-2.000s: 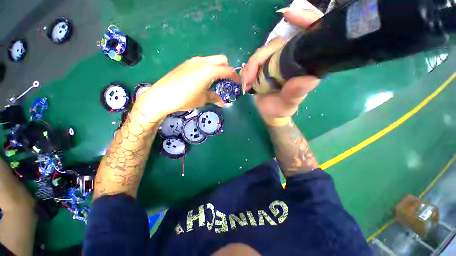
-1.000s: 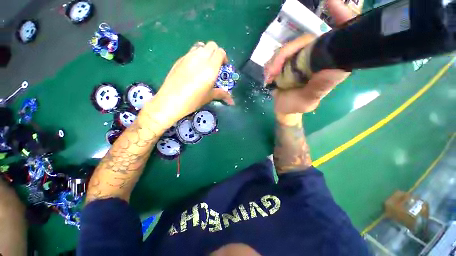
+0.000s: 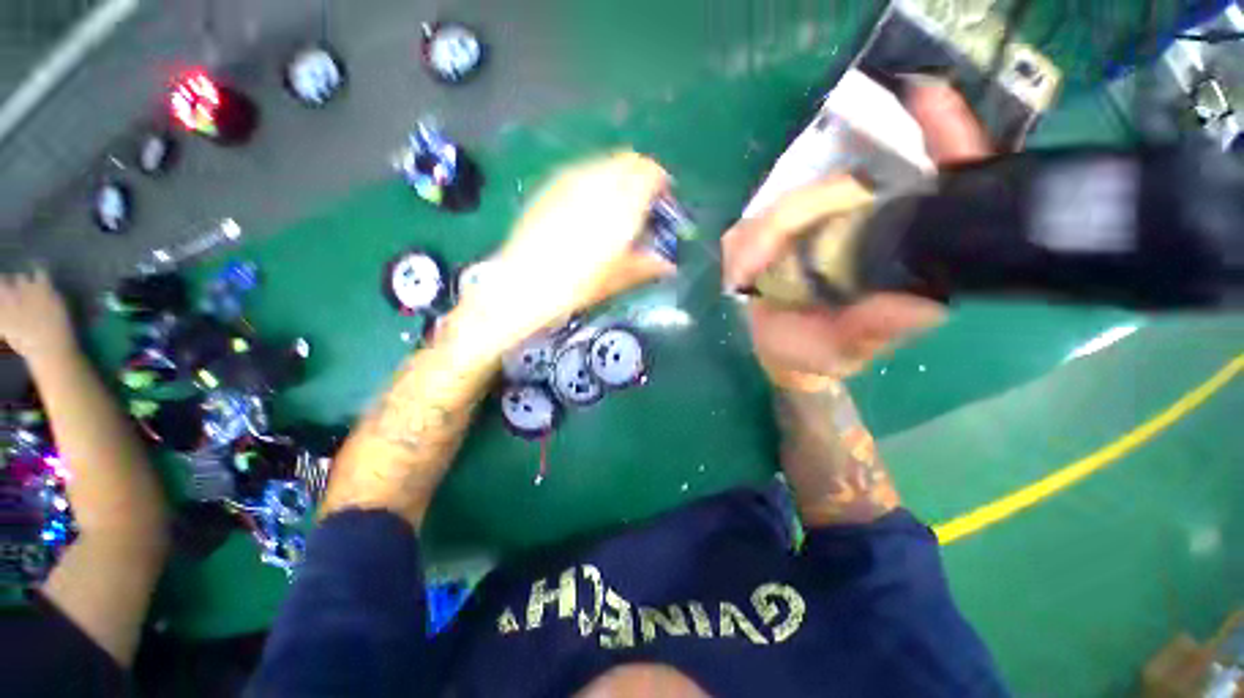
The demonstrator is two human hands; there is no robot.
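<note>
My left hand [image 3: 587,232] grips a small round wired unit [image 3: 666,229] by its sides, its blue-silver top turned to the right. My right hand [image 3: 839,293] is wrapped around the tan grip of the thick black electric screwdriver [image 3: 1050,225], which points left. The tip is near the unit but apart from it, with a narrow gap of green bench between. Several round discs [image 3: 617,357] with white-grey faces and black rims lie partly behind my left forearm. The image is blurred.
A white parts box [image 3: 853,123] stands behind the driver. A wired cup housing [image 3: 437,164] stands at the far side. More discs [image 3: 315,75] and a red-lit unit [image 3: 199,102] lie on the grey strip. A wired parts heap [image 3: 232,409] and another person's arm [image 3: 89,450] are at left.
The view has shifted left, showing more of the grey strip and the other person's arm. The driver has backed away from the unit since the earliest frame. Both hands keep their holds.
</note>
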